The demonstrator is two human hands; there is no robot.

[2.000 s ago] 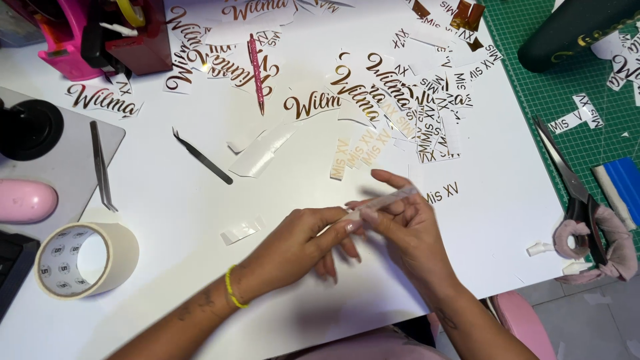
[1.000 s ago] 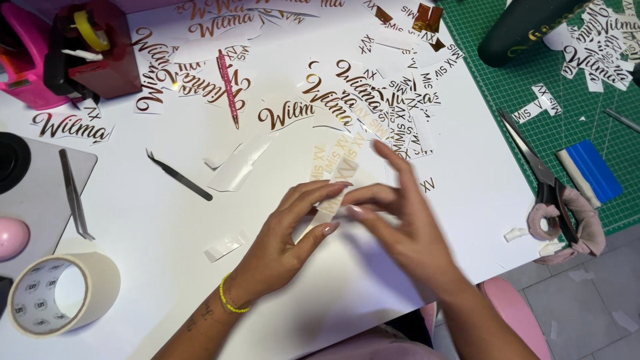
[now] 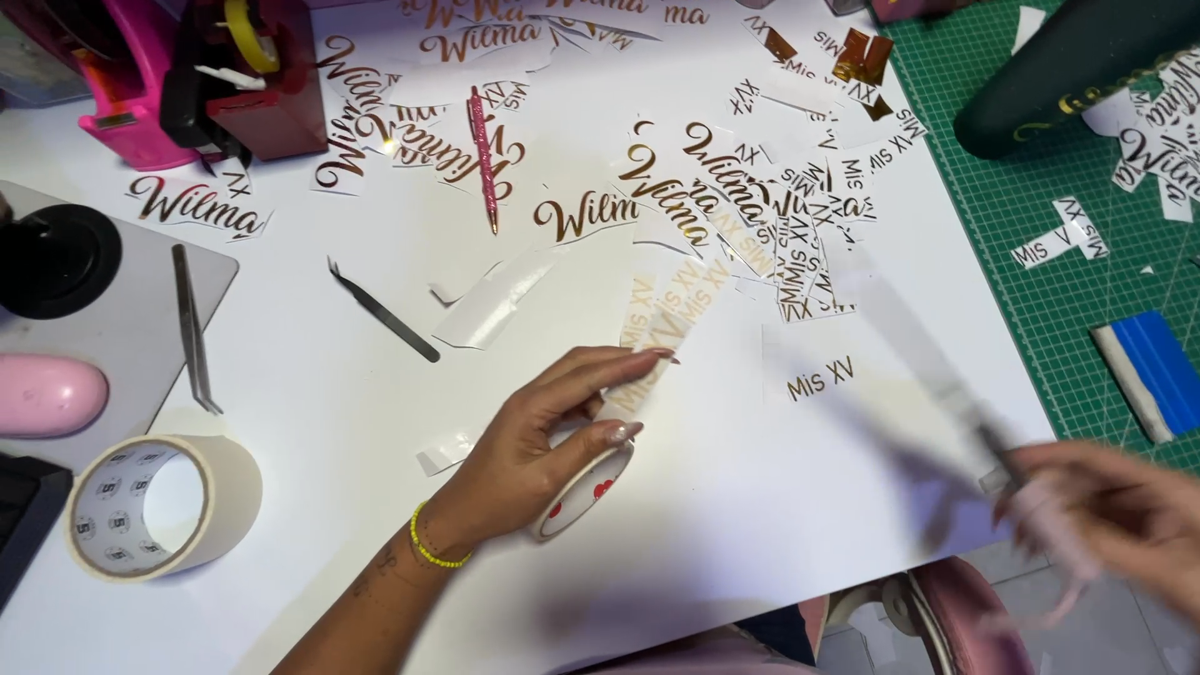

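Note:
My left hand [image 3: 553, 441] grips a strip of transfer tape [image 3: 642, 380] bearing gold lettering between thumb and fingers. A small tape roll [image 3: 591, 492] with red marks stands on the table just under that hand. On the right, my right hand [image 3: 1106, 525], blurred by motion, holds scissors [image 3: 928, 356] with cloth-wrapped handles, their blades pointing to the upper left. Pale gold-lettered strips [image 3: 637, 309] lie just beyond my left hand. A small gold-lettered decal [image 3: 820, 378] rests on the white table between the two hands.
Cut lettering decals [image 3: 591, 214] cover the back of the table. A wide masking tape roll [image 3: 164, 506], two tweezers [image 3: 382, 309] and a pink pen [image 3: 484, 159] lie around. A green cutting mat [image 3: 1012, 211] with a blue squeegee [image 3: 1158, 370] and a dark tumbler [image 3: 1050, 84] is at right.
My right hand has moved away from my left to the right and picked up the scissors, which lay on the mat's edge before. The left hand keeps the strip.

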